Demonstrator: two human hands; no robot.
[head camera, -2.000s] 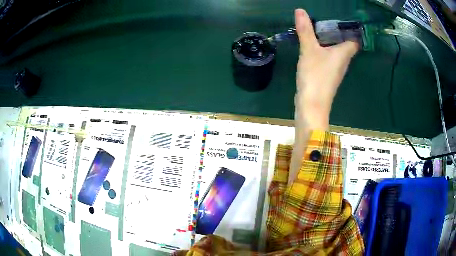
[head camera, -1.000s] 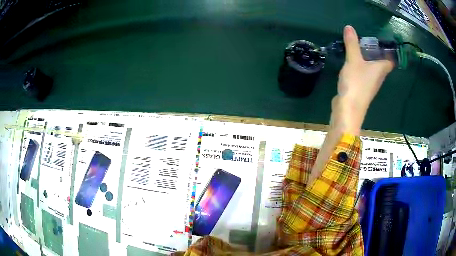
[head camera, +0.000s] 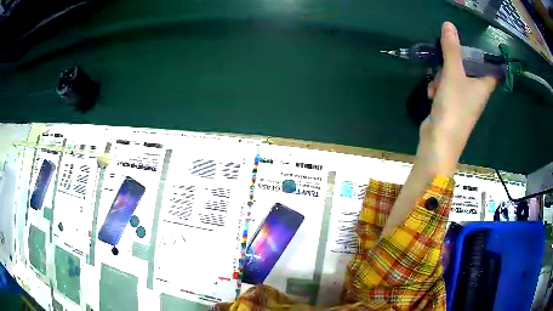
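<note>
My right hand (head camera: 459, 85) is at the upper right, closed around the dispensing syringe (head camera: 482, 59), thumb up. The syringe points left and its pale needle tip (head camera: 391, 53) is over bare belt, touching no part. One black cylindrical housing (head camera: 418, 104) stands on the belt, mostly hidden behind my right hand. Another black housing (head camera: 77, 88) stands at the far left of the belt. A green adapter (head camera: 508, 67) is at the syringe's rear. My left hand is not in view; only a bit of plaid sleeve shows at the bottom edge.
The dark green conveyor belt (head camera: 242, 79) runs across the view. Printed packaging sheets (head camera: 200, 255) cover the ledge in front. A blue plastic bin (head camera: 521, 261) with dark parts is at the lower right. A pale air hose (head camera: 536, 79) and a black cable (head camera: 504, 182) are at the right.
The near housing has moved right, and the syringe tip is now off its top. My right hand has moved right with the syringe. The far-left housing has also moved right.
</note>
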